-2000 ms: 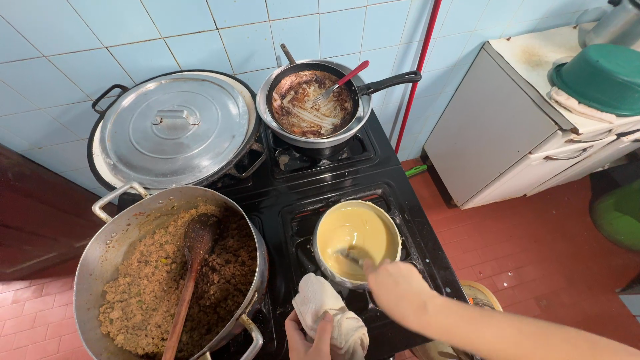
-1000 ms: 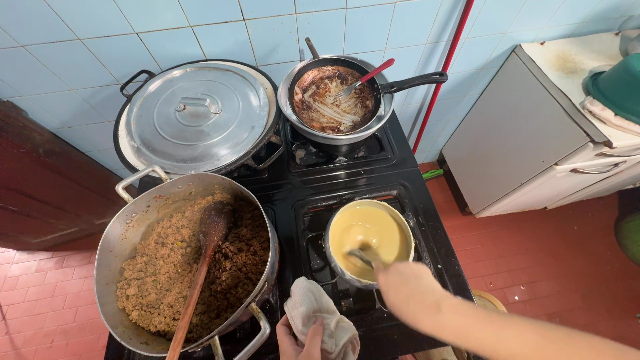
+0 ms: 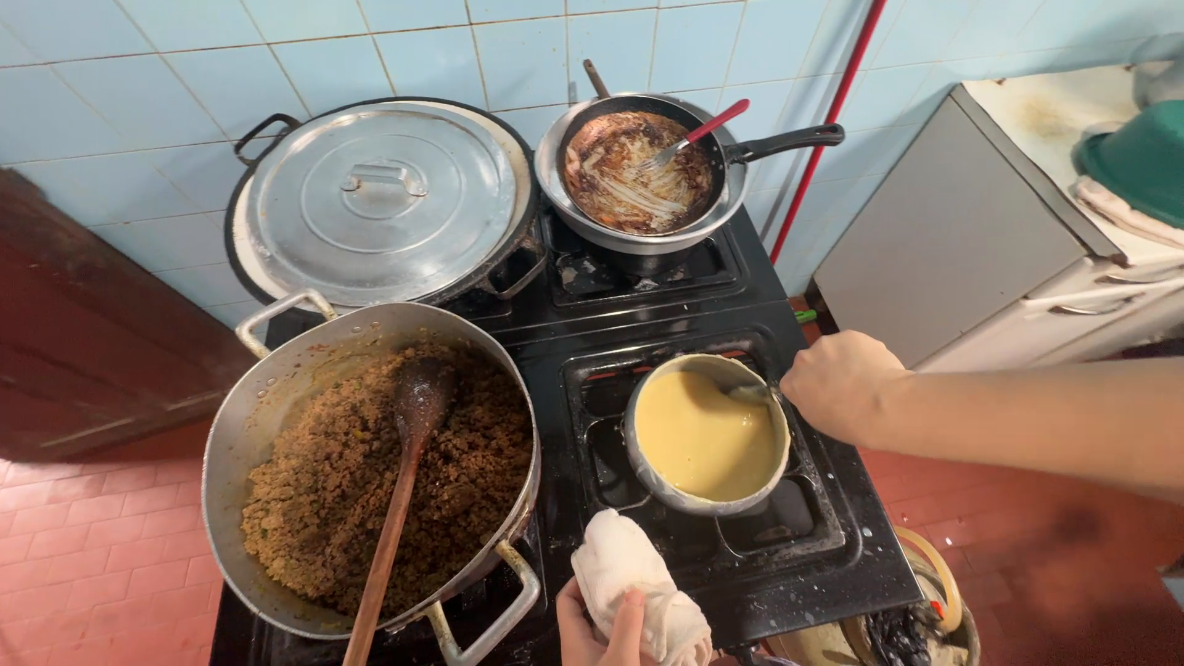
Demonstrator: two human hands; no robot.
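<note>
On the front right burner stands a small metal pot (image 3: 647, 467) holding a smooth pale yellow mixture (image 3: 708, 444). My right hand (image 3: 844, 387) is closed just right of its rim, on the handle of a metal spoon (image 3: 751, 395) whose bowl dips in at the pot's right inner wall. My left hand (image 3: 601, 629) grips a folded white cloth (image 3: 638, 583) in front of the pot; whether a pot handle is under the cloth is hidden. To the left, a wooden spoon (image 3: 398, 518) rests in a large aluminium pot (image 3: 222, 444) of cooked ground meat (image 3: 314, 490).
Behind stand a wide pan with an aluminium lid (image 3: 384, 203) and a greasy frying pan (image 3: 638, 171) with a red-handled fork (image 3: 694, 134), set on a metal bowl. A white cabinet (image 3: 953, 222) is at the right. Below the stove's front right corner is a bucket (image 3: 962, 620).
My right hand has moved from over the pot's front right side to beyond its right rim, and the spoon from the mixture's middle to the inner wall. My left hand still holds the cloth.
</note>
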